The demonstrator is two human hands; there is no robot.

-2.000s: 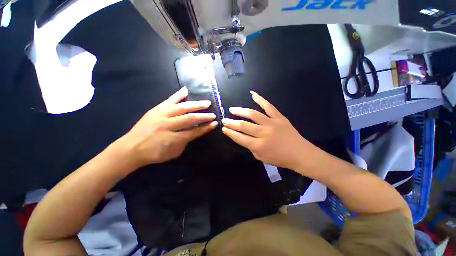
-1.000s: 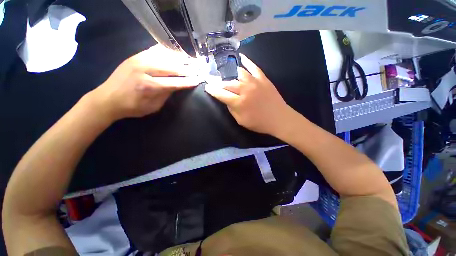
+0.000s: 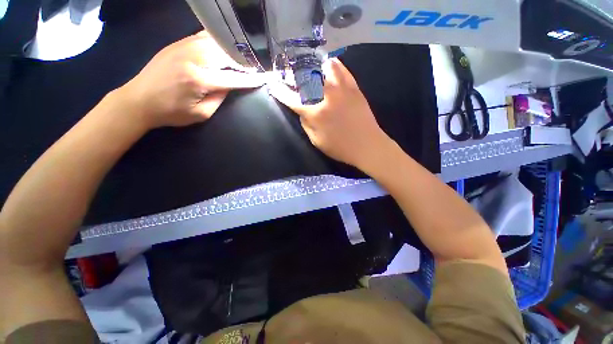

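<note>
A large black garment panel (image 3: 222, 154) lies on the machine table under both hands. My left hand (image 3: 178, 80) is left of the needle, its fingers closed on the cloth at the presser foot. My right hand (image 3: 339, 114) is at the right, its fingertips pinching the cloth just below the foot, partly behind the grey block (image 3: 310, 84). The presser foot and needle area is glaring with light and mostly hidden by fingers. The zipper strip is not visible.
The white JACK machine head (image 3: 437, 20) is above. Scissors (image 3: 468, 114) and a small packet (image 3: 532, 109) lie at right. The ruler (image 3: 289, 193) runs along the table edge. Below hang black pieces (image 3: 201, 282) with a pale strip (image 3: 351, 224). A blue basket (image 3: 548, 235) is lower right.
Both hands moved up to the needle and now grip the cloth there. The panel has moved up, uncovering the ruler. The zipper strip and pale patch at the needle are no longer visible.
</note>
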